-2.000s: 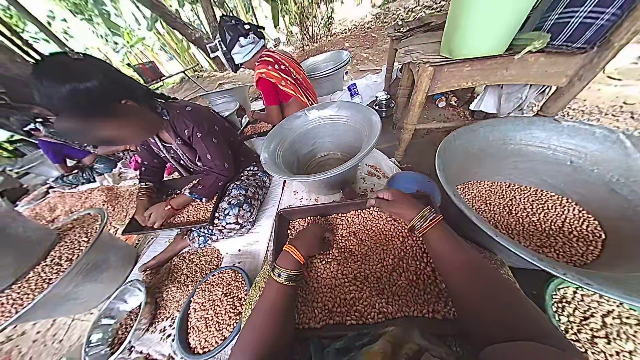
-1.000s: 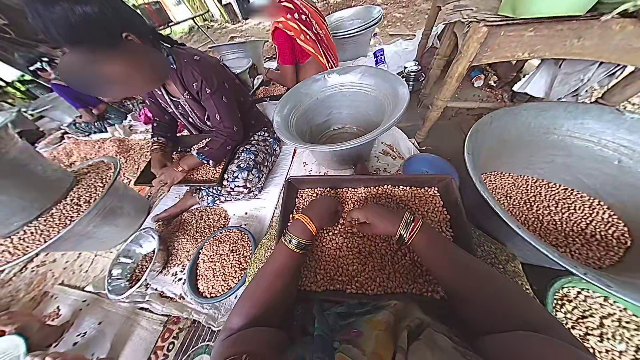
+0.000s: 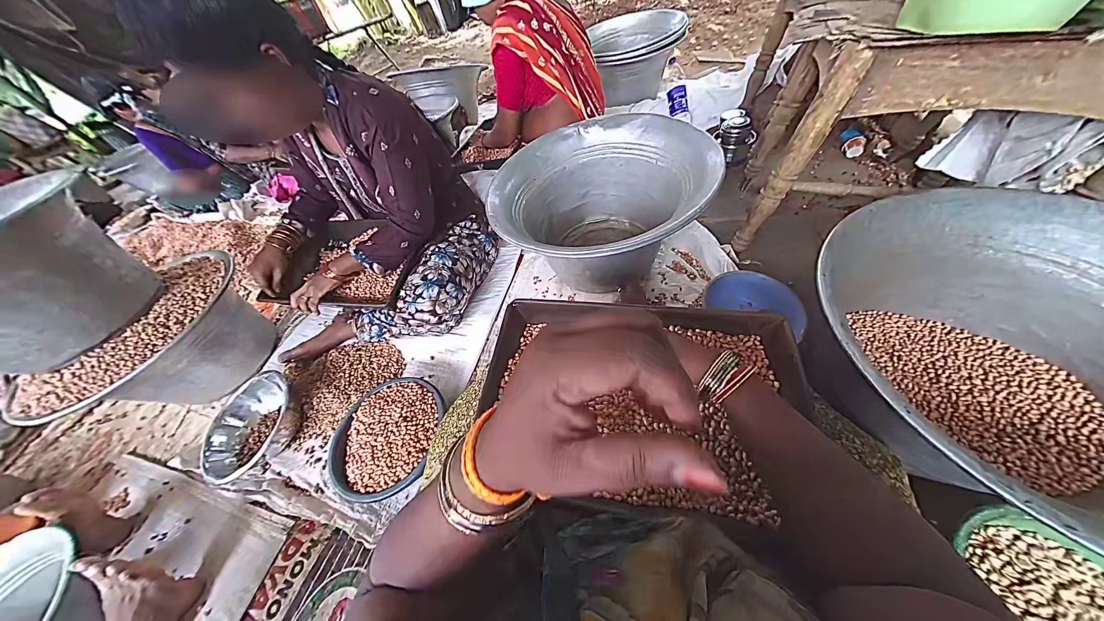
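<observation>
A dark rectangular tray (image 3: 789, 366) of reddish-brown nuts or seeds (image 3: 724, 448) rests at my lap. My left hand (image 3: 604, 410), with orange and metal bangles at its wrist, is raised over the tray and close to the camera. Its thumb and fingers are apart, and nothing shows between them. My right hand (image 3: 681, 349) is over the far part of the tray, mostly hidden behind the left one; its fingers cannot be made out. Just past the tray stands a wide metal basin (image 3: 604, 185), with a blue bowl (image 3: 757, 302) beside it.
A large metal basin of nuts (image 3: 862, 259) is at the right, above a green-rimmed container (image 3: 975, 517). At the left are a blue-rimmed tub (image 3: 341, 457), a steel bowl (image 3: 246, 423) and a co-worker (image 3: 379, 155) with a tray. A wooden table (image 3: 975, 82) stands behind.
My left hand has risen from the nuts in the tray towards the camera, its thumb and fingers now spread. The view has shifted somewhat.
</observation>
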